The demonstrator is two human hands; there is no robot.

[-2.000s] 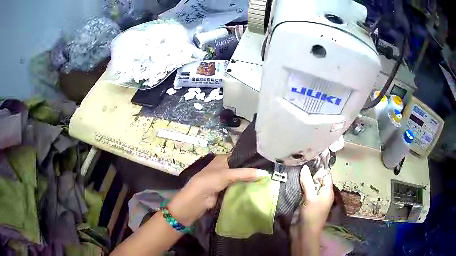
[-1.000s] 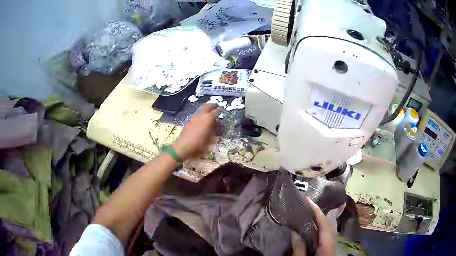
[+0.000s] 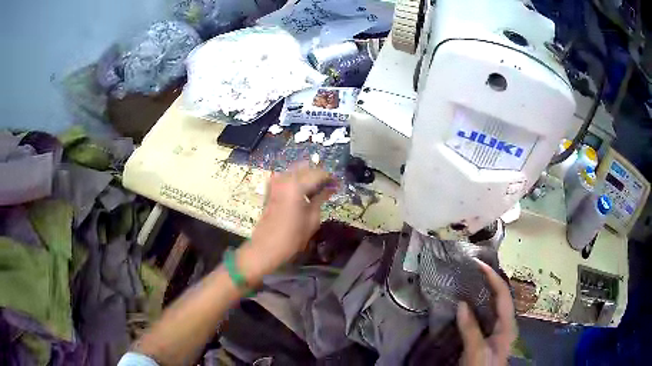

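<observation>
Grey-brown garment (image 3: 307, 300) lies bunched below the machine head (image 3: 493, 136). A darker ribbed or mesh-like part (image 3: 450, 275) lies over the narrow end of the machine bed, under the head. My right hand (image 3: 493, 314) holds this part at its right side, thumb and fingers on the cloth. My left hand (image 3: 282, 218) is over the table's front edge, left of the head, fingertips drawn together and blurred; whether they pinch a small piece cannot be told. Small white pieces (image 3: 311, 134) lie loose on a black patch behind my left hand. The clamp is not clearly visible.
A bulging bag of white pieces (image 3: 243, 75), a dark flat pad (image 3: 250, 132) and a printed packet (image 3: 319, 107) are on the table (image 3: 179, 157). A garment pile (image 3: 43, 243) is at left. Grey-white bottles (image 3: 588, 221) and a control panel (image 3: 620, 187) are at right.
My left hand left the cloth, reached the white pieces, and has drawn back towards me. The lime panel seen earlier is out of sight. My right hand and the dark part have shifted slightly right and up.
</observation>
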